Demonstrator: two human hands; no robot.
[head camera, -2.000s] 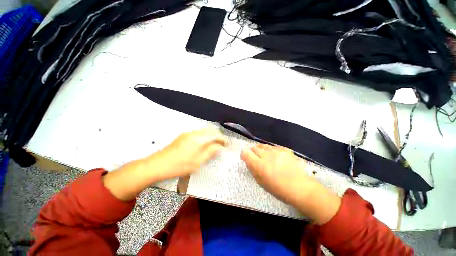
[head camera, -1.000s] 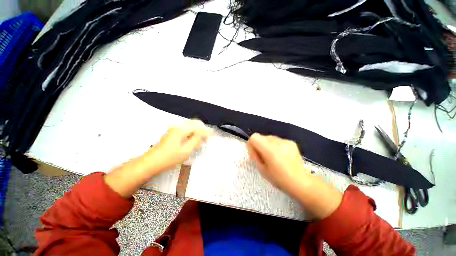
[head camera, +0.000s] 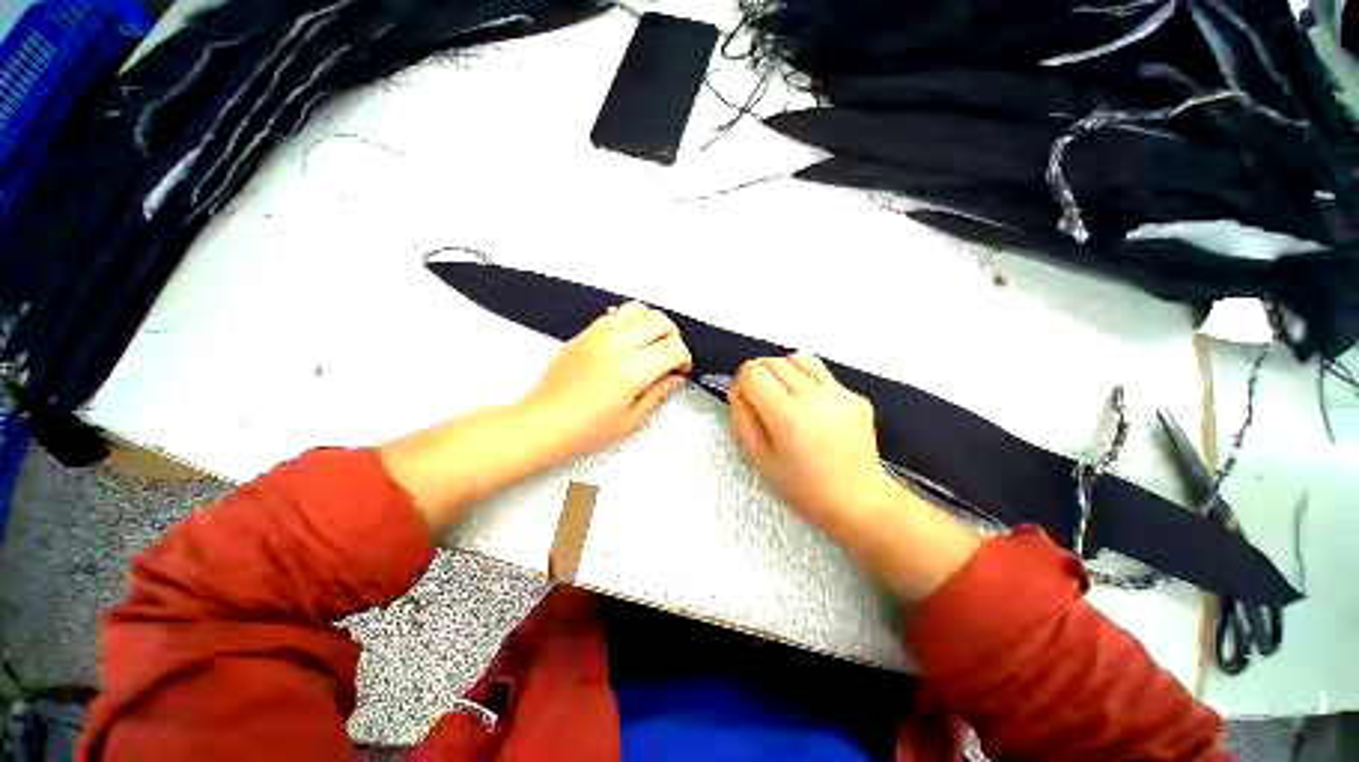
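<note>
A long black knitted strip (head camera: 954, 426) with pointed ends lies slantwise across the white table. My left hand (head camera: 619, 369) is on the strip's lower edge left of its middle, fingers curled and pinching the edge. My right hand (head camera: 805, 432) pinches the same edge just to the right. A short raised piece of edge with a grey line shows between the hands. The fingertips are partly hidden, so a needle or thread in them cannot be made out. A thin yarn tail (head camera: 456, 253) curls at the strip's left tip.
Scissors (head camera: 1246, 631) lie by the strip's right end, partly under it. A mottled cord (head camera: 1085, 506) crosses the strip. A phone (head camera: 653, 87) lies at the back. A strip pile (head camera: 1043, 149) is upper right, a second bundle (head camera: 134, 223) left. A white label (head camera: 1237, 320) lies right.
My left hand has moved right and up onto the strip's edge, close to my right hand, and both now pinch the edge. The loose edge opening between them looks smaller. The view has shifted slightly.
</note>
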